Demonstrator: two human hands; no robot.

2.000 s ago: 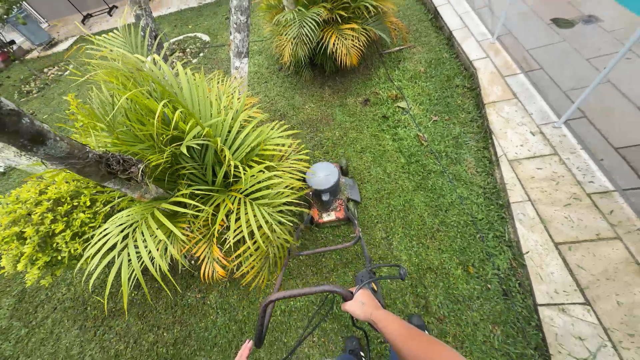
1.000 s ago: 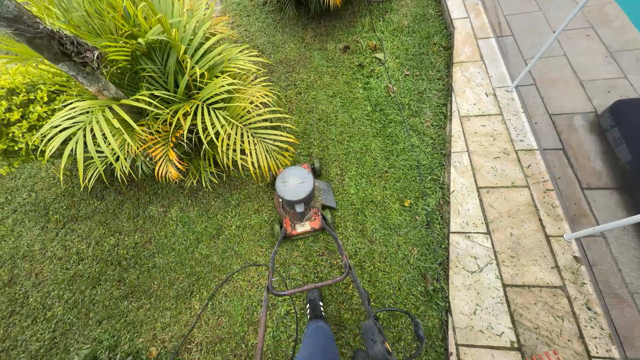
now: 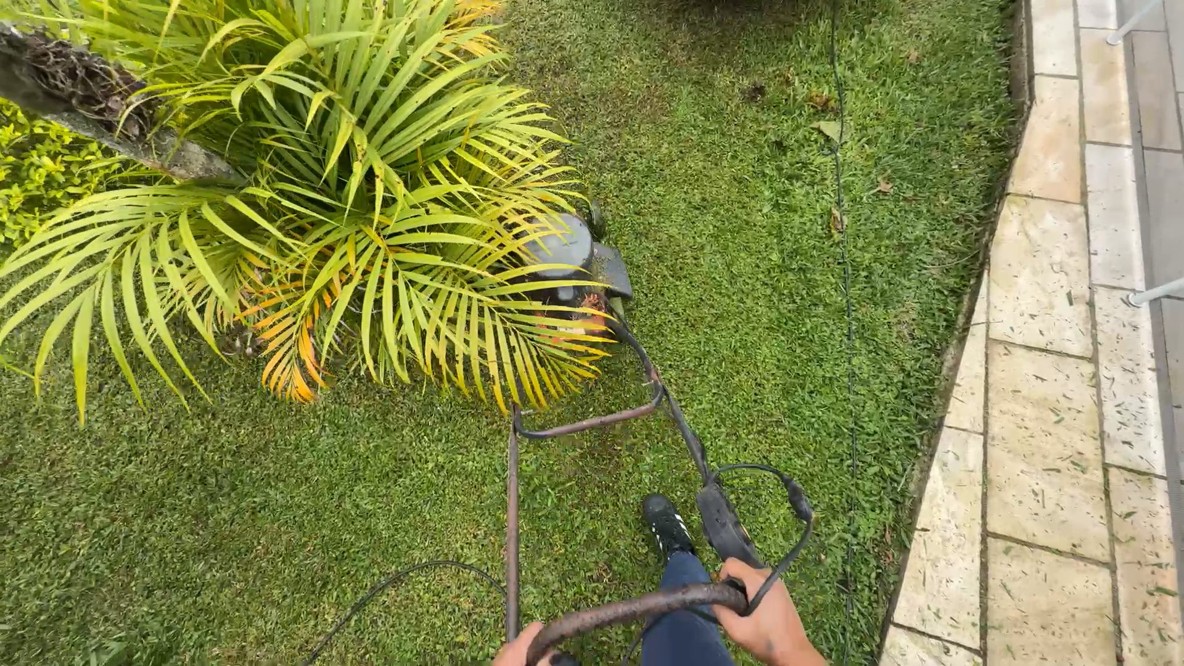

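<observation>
An electric lawn mower (image 3: 566, 245) stands on the grass, its motor cover and deck partly hidden under the fronds of a palm (image 3: 388, 250). Its rusty tubular handle (image 3: 638, 606) reaches back to me. My right hand (image 3: 763, 615) is closed around the right bend of the handle, beside the black switch box (image 3: 724, 523) and a looped cable. At the bottom edge, my left hand (image 3: 520, 647) grips the handle's left side and is partly cut off by the frame.
A tree trunk (image 3: 111, 116) leans in at upper left. On the right, a stone paving edge (image 3: 1041, 398) with grass clippings borders the lawn, with white posts beyond. One black cable (image 3: 844, 277) runs along the grass; another (image 3: 398, 578) curves at lower left. My shoe (image 3: 666, 525) is on the lawn.
The mower, in open grass beside the palm a second ago, is now partly under its fronds. Both hands show on the handle, where neither was seen gripping it one second ago.
</observation>
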